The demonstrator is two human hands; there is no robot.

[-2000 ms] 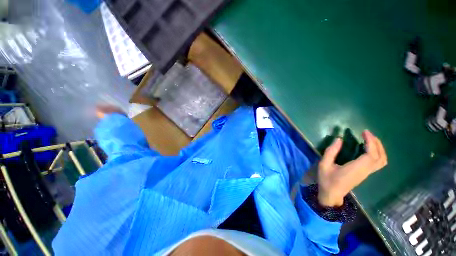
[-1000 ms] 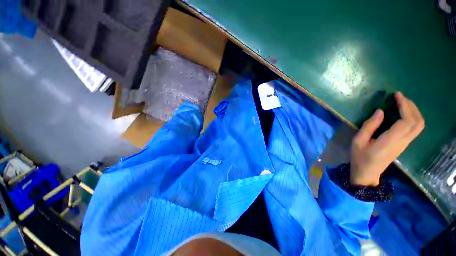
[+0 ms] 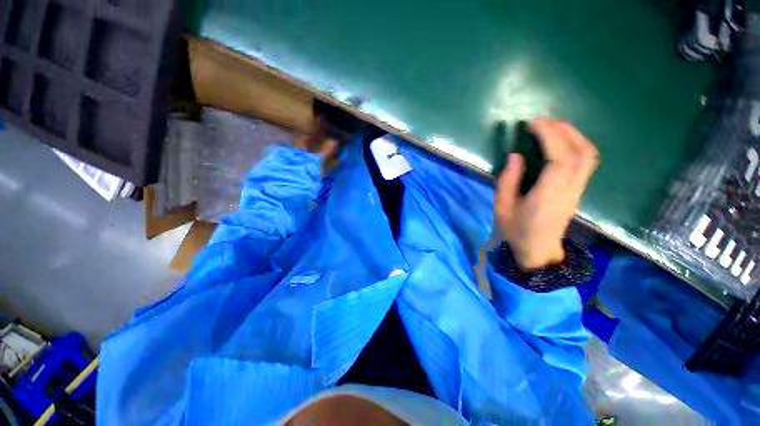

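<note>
My right hand (image 3: 546, 191) is at the near edge of the green mat (image 3: 400, 58). Its thumb and fingers are curved and apart. A dark patch lies between them; I cannot tell whether it is a held black part or a shadow. My left hand (image 3: 321, 146) is blurred and dark beside the mat's edge, partly hidden by its sleeve; what it holds, if anything, cannot be seen.
A large black pocket tray (image 3: 96, 75) is at the upper left. Below it is a brown cardboard box (image 3: 242, 83) with plastic-wrapped contents. A clear blister tray (image 3: 692, 200) with white L-shaped parts is at the right. More small parts (image 3: 708, 33) are at the upper right.
My left hand has come from far left, over the floor, to the mat's edge near my chest. My right hand keeps its curved pose. The view has turned, bringing the blister tray back in.
</note>
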